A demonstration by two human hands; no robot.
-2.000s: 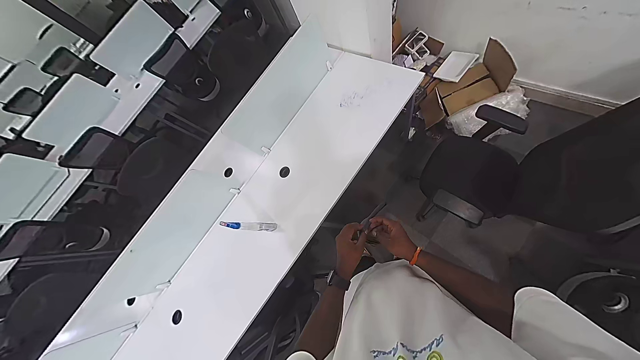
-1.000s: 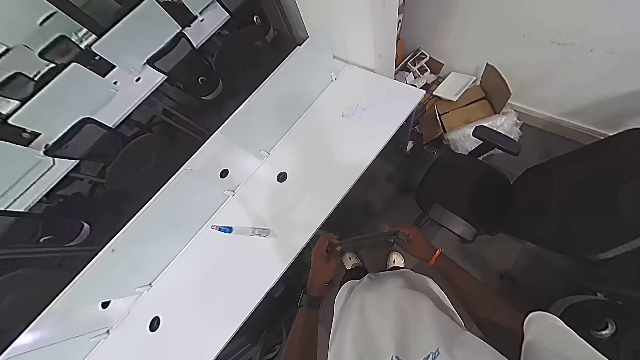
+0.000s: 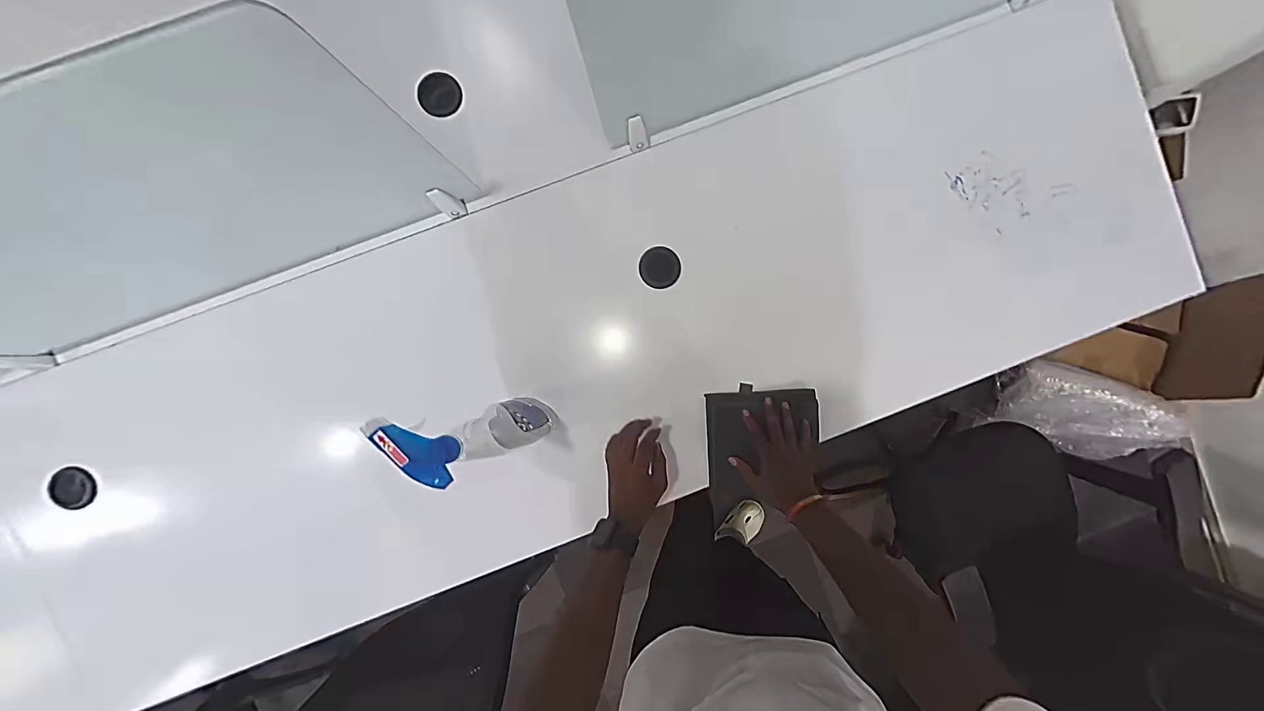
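Observation:
A dark grey folded cloth (image 3: 733, 444) lies at the front edge of the white desk (image 3: 918, 326), its lower part hanging past the edge. My right hand (image 3: 780, 444) is flat on top of it with fingers spread. To the left of the cloth, my left hand (image 3: 635, 469) touches the desk with slightly bent fingers and holds nothing. Farther left, a clear spray bottle (image 3: 509, 425) with a blue trigger head (image 3: 415, 454) lies on its side. Bluish scribble marks (image 3: 997, 193) show on the desk's right part.
Frosted divider panels (image 3: 217, 188) stand along the desk's far side in small clamps. Round black cable grommets (image 3: 660, 268) sit in the desktop. At the right are a black office chair (image 3: 978, 484), cardboard (image 3: 1220, 341) and clear plastic wrap (image 3: 1076, 410).
The dark cloth was stretched between both my hands in front of the desk; now it is on the desk edge under my right hand. My left hand has let go of it. The view has turned and moved closer.

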